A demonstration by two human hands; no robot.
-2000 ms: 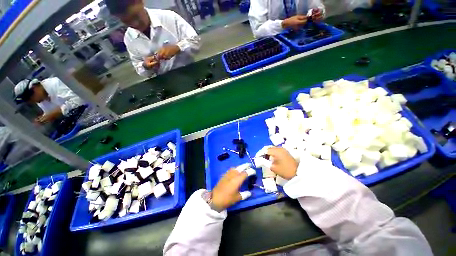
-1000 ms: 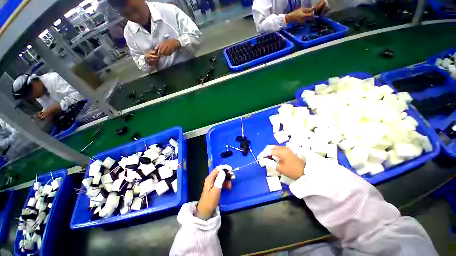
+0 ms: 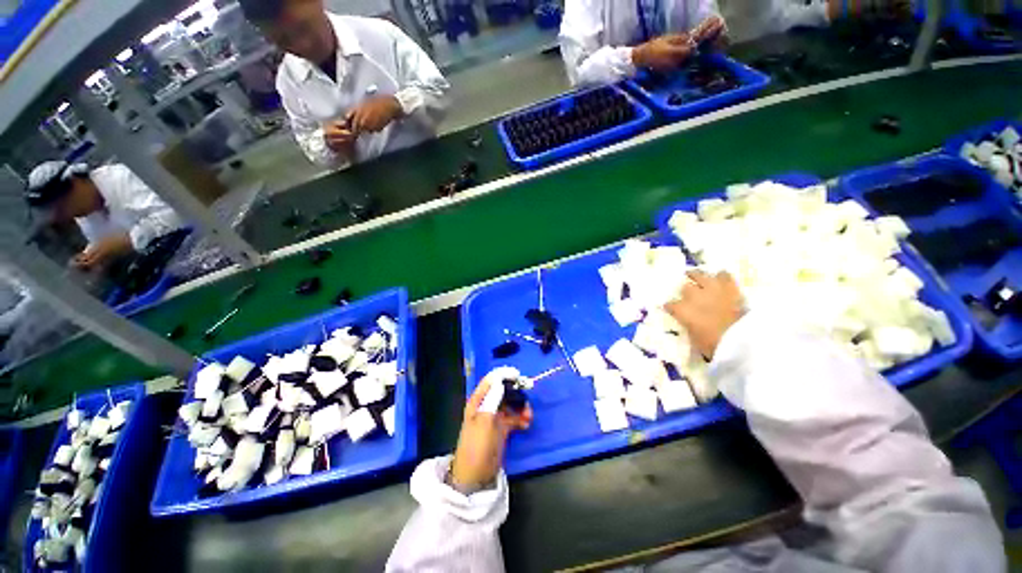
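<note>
My left hand (image 3: 484, 431) holds a black part (image 3: 514, 394) with a pale lead pointing right, over the left side of the blue centre tray (image 3: 560, 445); white shows at the fingertips, either covering or piece. My right hand (image 3: 708, 311) is at the near-left edge of the heap of white blocks (image 3: 790, 263); its fingertips are among the blocks, and I cannot tell whether it grips one. A few black parts (image 3: 542, 325) with thin leads lie in the centre tray. Several white blocks (image 3: 641, 401) lie in the tray's right part.
A blue tray of black-and-white assemblies (image 3: 286, 409) stands at left, another (image 3: 79, 476) farther left. The green belt (image 3: 471, 238) runs behind, with scattered black parts. People in white coats (image 3: 359, 84) work across it. Trays with dark parts (image 3: 574, 121) stand across the belt and at far right.
My right hand has moved right and up from the centre tray to the white heap. My left hand stays near its place with the black part, which it has raised from the tray since the earliest frame.
</note>
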